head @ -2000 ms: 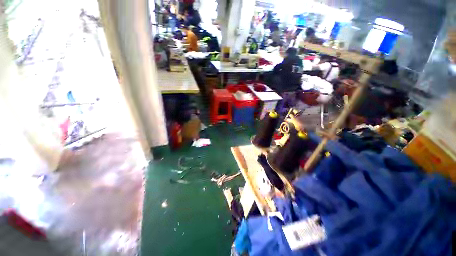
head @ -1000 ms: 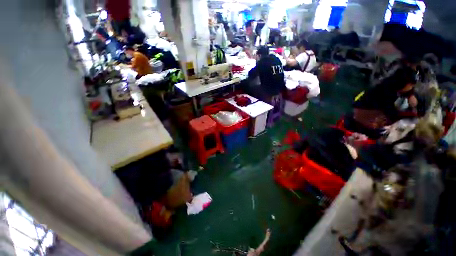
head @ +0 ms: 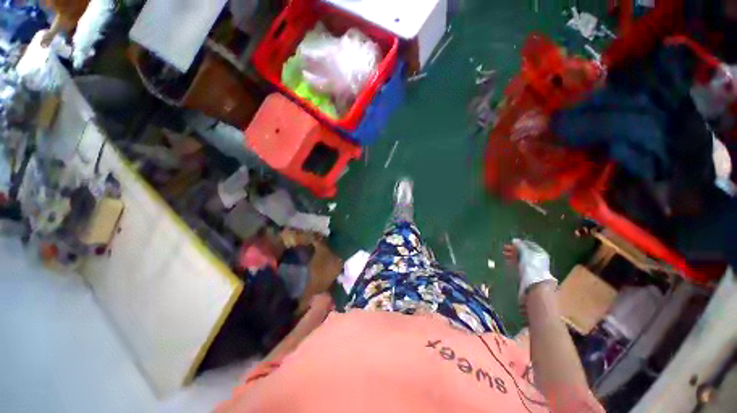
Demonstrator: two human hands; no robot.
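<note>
My right hand (head: 529, 262) hangs out to the right, above the green floor. It wears a white glove or wrap, its fingertips look bare and slightly spread, and it holds nothing visible. My left forearm shows at the lower left; its end (head: 320, 306) is small and blurred, so I cannot make out the fingers. In front stand a red plastic stool (head: 279, 133) and a red crate (head: 279, 40) holding white plastic and bright green material, with a blue container (head: 380, 109) at its side.
A pale table (head: 162, 282) with a yellow edge is at the left, with scraps and a box (head: 319, 262) beside it. At the right are red baskets (head: 533, 153) with dark cloth (head: 622, 121) and a brown box (head: 583, 298). Green floor (head: 436, 161) runs between them.
The view has tilted down from the workshop and its seated workers to my own body and legs. The red stool and crate are now much nearer, and my right hand has come into view.
</note>
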